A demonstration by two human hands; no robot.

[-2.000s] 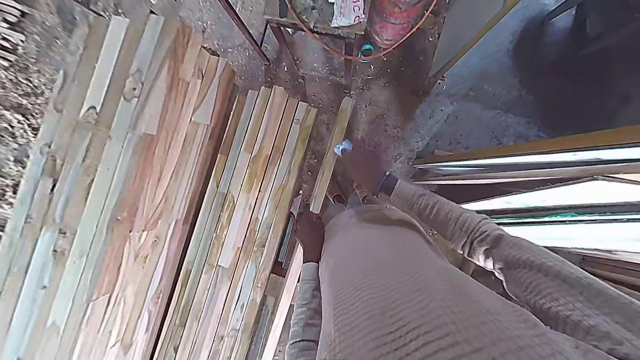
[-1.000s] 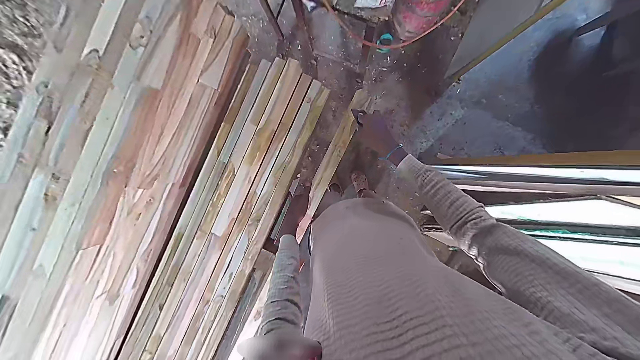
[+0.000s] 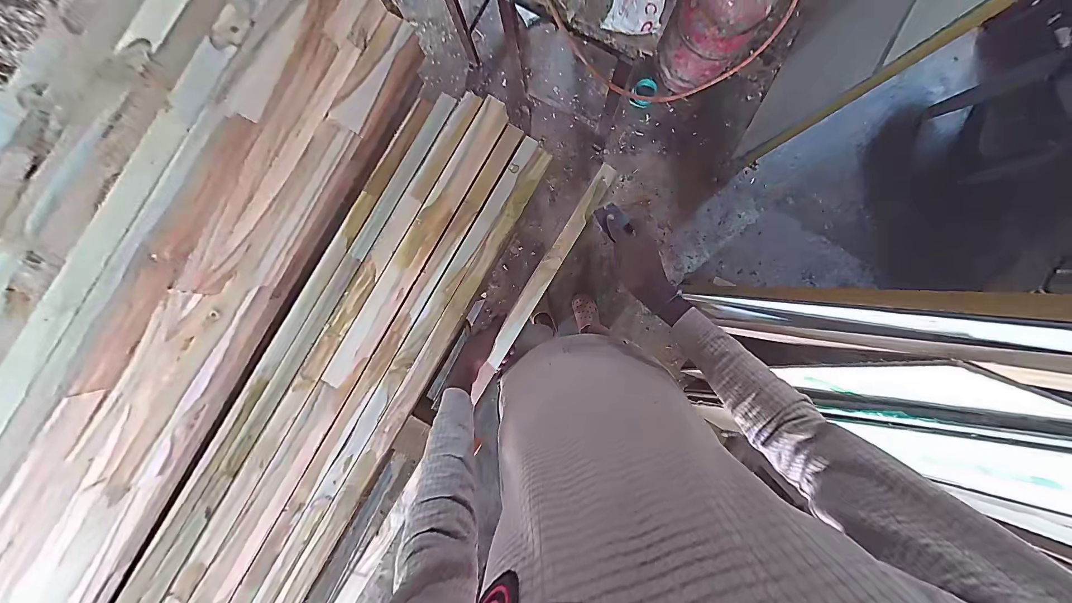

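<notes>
My left hand (image 3: pixel 476 358) is shut on the near end of a narrow wooden strip (image 3: pixel 548 264), which slants away over the floor. My right hand (image 3: pixel 638 260) is just right of the strip's far half, its fingers closed around a small dark object (image 3: pixel 614 221) that I cannot identify. Left of the strip lies a row of long, jointed wooden strips (image 3: pixel 402 293), side by side. A wider panel of jointed wood (image 3: pixel 209 218) lies beyond it at the far left.
A red cylinder (image 3: pixel 712 42) stands at the top, with an orange hose (image 3: pixel 670 99) and a green ring (image 3: pixel 643 92) by it. Long boards or frames (image 3: pixel 888 335) lie at the right. My feet (image 3: pixel 586 311) are on the floor, among scattered chips.
My left hand was hidden or blurred near the bottom edge one second ago; it is now at the strip's near end. My right hand stays beside the strip's far half.
</notes>
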